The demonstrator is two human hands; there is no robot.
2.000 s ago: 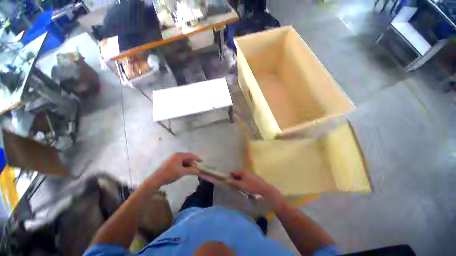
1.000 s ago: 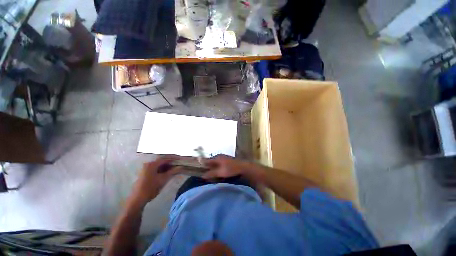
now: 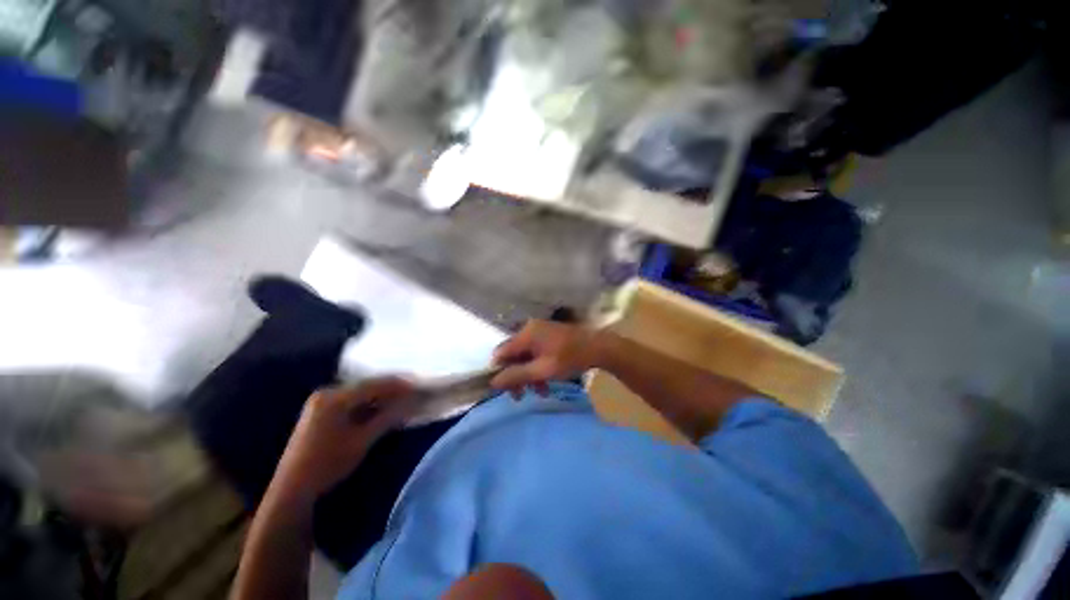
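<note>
A thin, pale grey, narrow object (image 3: 455,384) is held level between my two hands, close in front of my blue shirt. My left hand (image 3: 350,424) grips its left end. My right hand (image 3: 542,355) grips its right end, with bent fingers around it. The frame is blurred, so I cannot tell exactly what the object is. A white bench seat (image 3: 393,314) lies just behind and below my hands, partly covered by my dark-trousered leg.
The wooden bin (image 3: 716,352) stands right of the bench. Ahead is a white machine table (image 3: 675,217), blurred, with dark fabric (image 3: 303,53) at its left. A blue crate (image 3: 669,272) with dark fabric stands beside the table's right end. A brown panel (image 3: 59,170) is at far left.
The view has turned and moved closer to the bench and table. My left leg now extends to the bench's left. Both hands still hold the thin object, now tilted up toward the right.
</note>
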